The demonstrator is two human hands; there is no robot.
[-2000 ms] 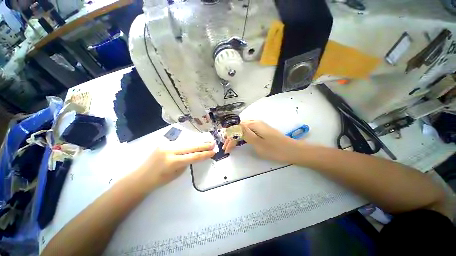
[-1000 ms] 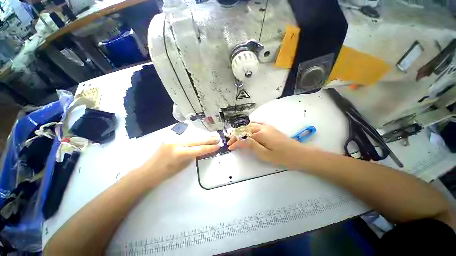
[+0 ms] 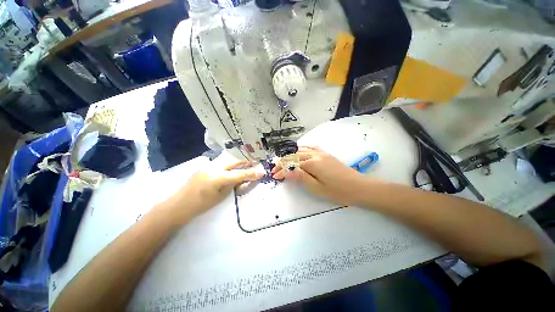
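A small dark fabric piece (image 3: 268, 177) lies under the presser foot of the off-white sewing machine (image 3: 243, 67), mostly hidden by fingers. My left hand (image 3: 213, 183) comes from the left, its fingertips on the piece's left side at the needle area. My right hand (image 3: 319, 173) comes from the right, fingers bent, fingertips on the piece's right side, close to the left fingertips. The fingers' exact grip is too small to tell fully. The needle tip is not clear.
Stacked dark pieces (image 3: 173, 131) lie behind left. A tied dark bundle (image 3: 108, 156) and dark strip (image 3: 70, 234) lie beside the blue bin (image 3: 58, 213). Blue snips (image 3: 365, 161) and black shears (image 3: 435, 164) lie right. A printed ruler (image 3: 292, 271) runs along the front edge.
The dark piece has shifted farther under the fingers and shows less. The small grey-blue square left of the needle no longer shows. My left hand's fingers are more bent. The camera view has shifted slightly.
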